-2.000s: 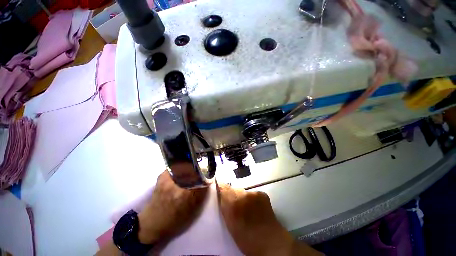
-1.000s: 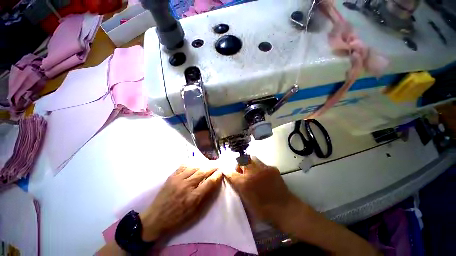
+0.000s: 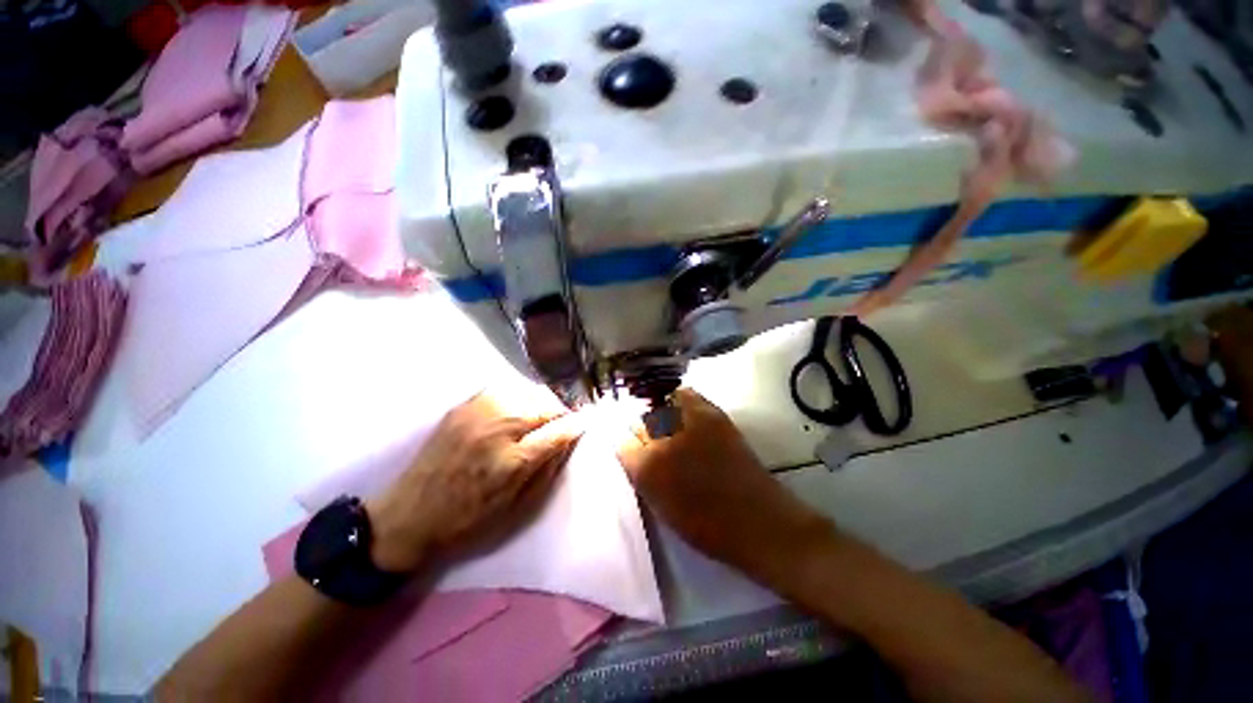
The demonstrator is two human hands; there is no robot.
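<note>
Pale pink cut panels (image 3: 584,549) lie under my hands, with darker pink pieces (image 3: 474,646) below them at the table's front edge. My left hand (image 3: 481,467) is flat on the panels left of the needle area, fingertips pressing the fabric. My right hand (image 3: 694,467) pinches the fabric edge at the right of the needle area, partly under the machine head. The white sewing machine (image 3: 687,151) stands over the work, its shiny thread guard (image 3: 533,261) above my left fingertips. The presser foot and needle are lost in the bright light.
Black-handled scissors (image 3: 855,378) lie beneath the machine arm. Fanned pink bundles (image 3: 62,350) and pale pieces (image 3: 220,289) lie left. Folded pink pieces (image 3: 206,83) and a white box (image 3: 360,48) are behind. A marked strip (image 3: 687,666) runs along the front edge.
The panels and both hands have moved slightly towards the needle area over the last second. More of the darker pink pieces shows at the front. The view has also shifted.
</note>
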